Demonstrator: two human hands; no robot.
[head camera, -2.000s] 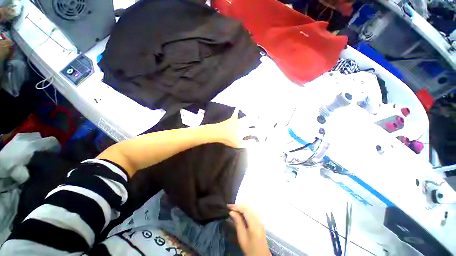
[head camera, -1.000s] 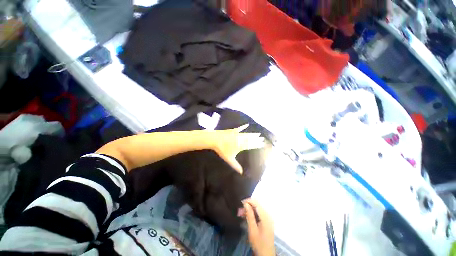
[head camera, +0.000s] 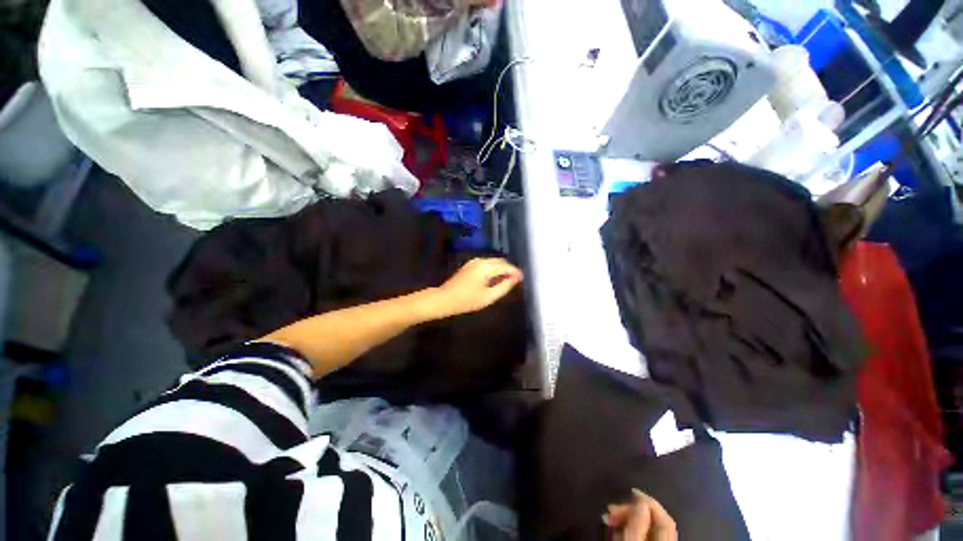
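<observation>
A dark brown garment piece (head camera: 591, 454) lies over the table's front edge, with a small white patch (head camera: 671, 433) showing at its right. A crumpled dark pile (head camera: 729, 285) sits on the table behind it. Another dark heap (head camera: 306, 264) lies low at my left side. My left hand (head camera: 480, 287) is over the right part of this low heap, beside the table edge, its fingers curled; whether it grips cloth is unclear. My right hand (head camera: 641, 518) is over the garment piece, cut off by the bottom edge; its grip is hidden.
A white-grey machine housing with a round vent (head camera: 697, 90) and a small control box (head camera: 578, 172) stand at the back. Red cloth (head camera: 898, 391) lies at the right. White cloth (head camera: 201, 116) is at the upper left. Clear plastic (head camera: 396, 433) is at my lap.
The view has swung left, and the sewing machine has left the picture. My left hand has moved off the garment piece on the table to the low heap. My right hand is now at the bottom edge.
</observation>
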